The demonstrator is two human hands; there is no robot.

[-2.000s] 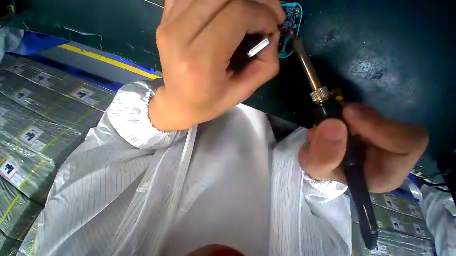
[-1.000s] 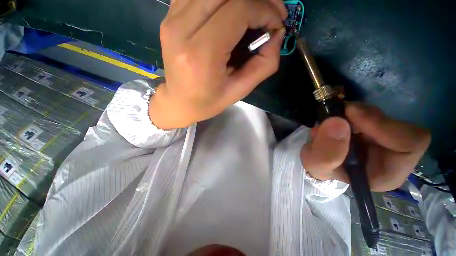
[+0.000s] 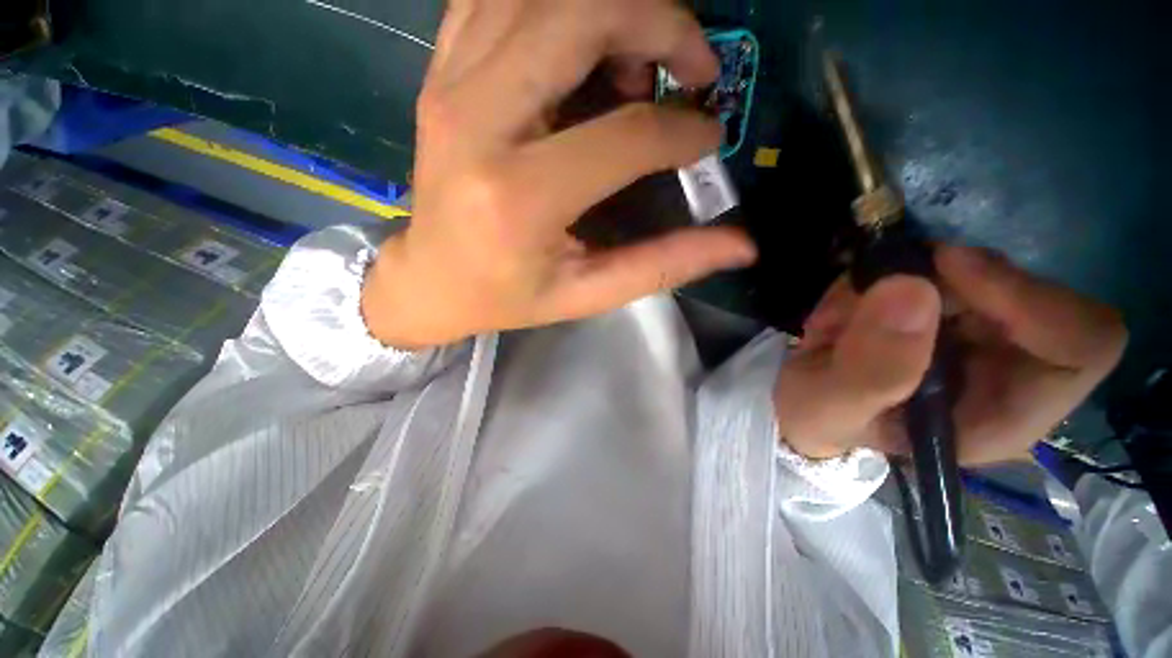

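Note:
The teal housing with its dark circuit board [image 3: 735, 84] lies on the dark green mat at top centre. My left hand [image 3: 514, 180] is over its left side, fingers spread, two fingertips overlapping the housing; whether they press on it cannot be told. A silver-white battery [image 3: 708, 188] lies just below the housing, between my index finger and thumb, with the thumb apart from it. My right hand [image 3: 958, 354] holds the soldering iron [image 3: 910, 276] by its black handle. Its tip points up, right of the housing and apart from it.
A small yellow piece [image 3: 766, 157] lies right of the battery. A thin silvery line [image 3: 373, 22] crosses the mat at upper left. Plastic-wrapped grey cartons [image 3: 116, 309] and a blue edge with a yellow stripe [image 3: 276, 170] are at left. Dark cables [image 3: 1118, 469] show at far right.
My left thumb has moved away from the index finger, and the battery has turned and now shows its broad face. The iron's tip has moved right, away from the board. The yellow piece has come into view.

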